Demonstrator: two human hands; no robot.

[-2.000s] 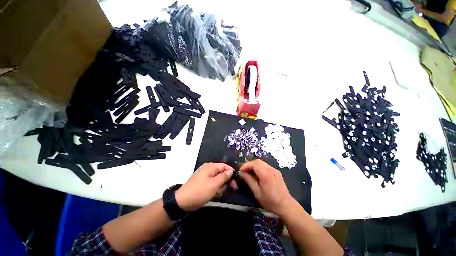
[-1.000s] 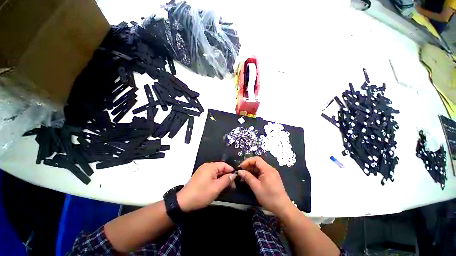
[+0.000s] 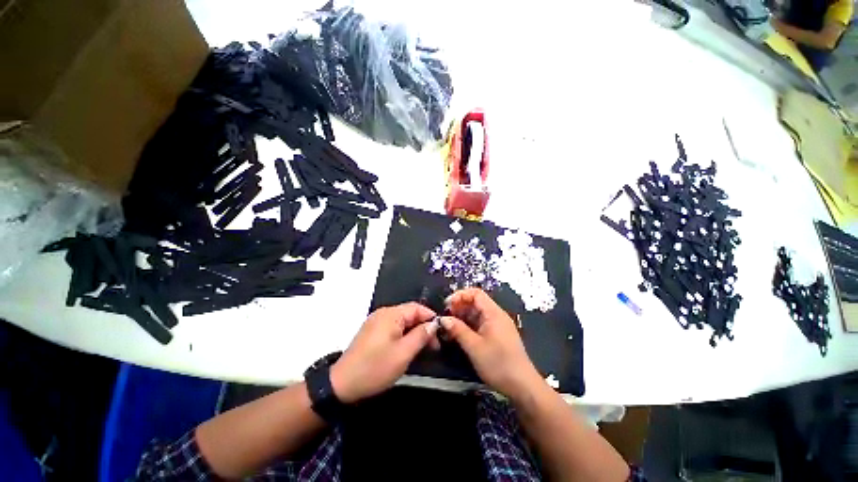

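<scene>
My left hand [image 3: 384, 345] and my right hand [image 3: 489, 341] meet fingertip to fingertip over the near part of the black work mat [image 3: 550, 344]. They pinch a small black fabric tab [image 3: 436, 302] between them; most of it is hidden by the fingers. A heap of tiny shiny metal bits [image 3: 461, 263] lies just beyond my fingers, touching a heap of tiny white pieces [image 3: 527, 273] on its right. Plain black tabs [image 3: 254, 268] lie in a large pile on the left. Tabs with white dots [image 3: 691, 245] form a pile on the right.
A red tape dispenser [image 3: 468, 165] stands just beyond the mat. A blue-handled tool [image 3: 629, 303] lies right of the mat. An open cardboard box [image 3: 113, 85] and a clear bag of black parts [image 3: 395, 80] are at the far left. A smaller black pile [image 3: 802, 301] lies far right. A person's arm shows top right.
My hands stay together over the mat, with small finger shifts around the tab. A bit of black tab now shows above the fingertips. The view has shifted slightly.
</scene>
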